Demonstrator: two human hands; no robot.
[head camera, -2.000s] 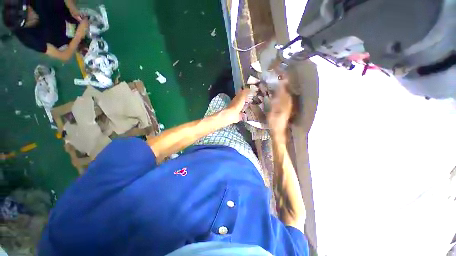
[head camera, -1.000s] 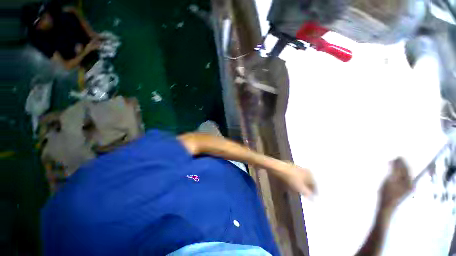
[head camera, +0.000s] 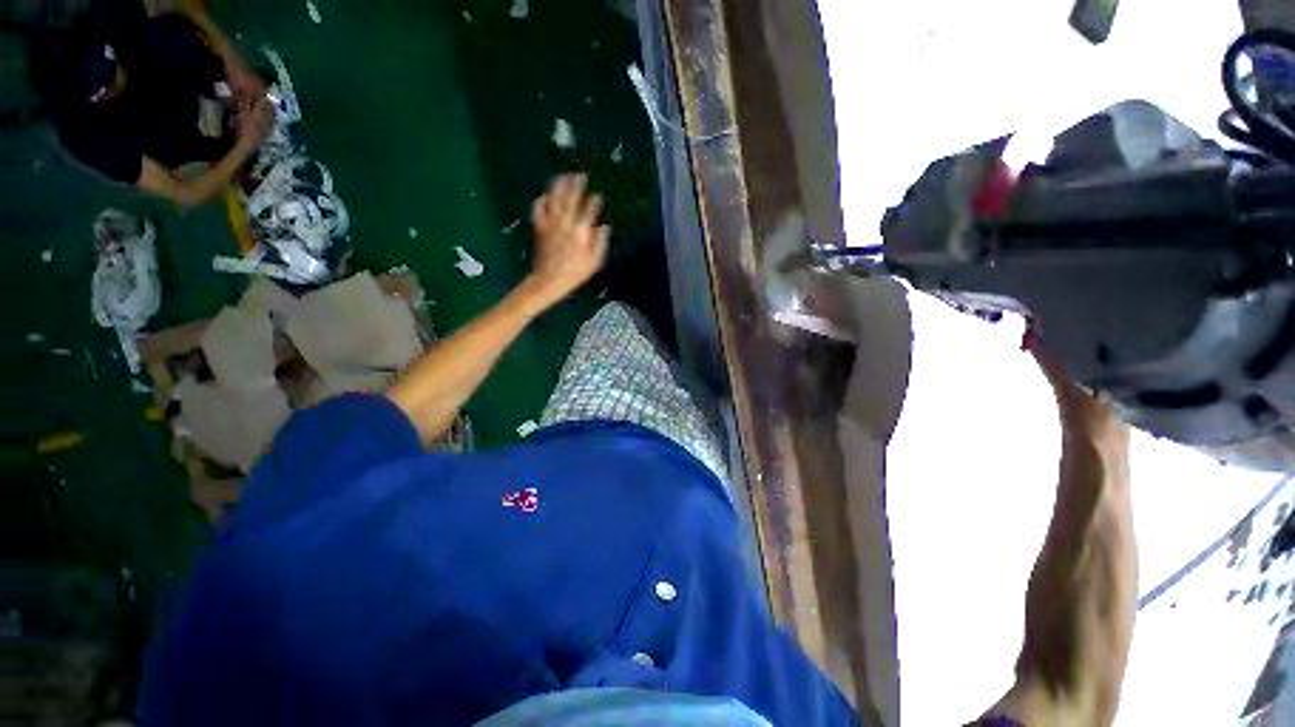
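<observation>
The grey cutting machine (head camera: 1122, 263) stands at the right over the lay, its housing seen from above. Its thin dark upright (head camera: 852, 259) is at the lay's near edge, with the shiny base plate (head camera: 821, 324) partly visible below. My right hand (head camera: 1054, 361) is mostly hidden under the housing, beside a bit of red; its grip cannot be seen. My left hand (head camera: 568, 234) is empty, fingers apart, over the green floor left of the table. The grey-brown fabric lay (head camera: 869, 376) lies under an overexposed white sheet (head camera: 966, 526).
The brown table edge (head camera: 760, 476) runs beside my body. A person (head camera: 149, 100) handles white strips (head camera: 296, 213) at the upper left. A box with brown pieces (head camera: 227, 355) is on the floor. A black cable (head camera: 1257, 93) loops at the upper right; a dark object (head camera: 1092, 17) lies on the sheet.
My left hand has moved from above the lay to over the floor. My right hand has moved from above the sheet to under the machine housing. The machine has shifted and turned, and its red handle is now mostly hidden.
</observation>
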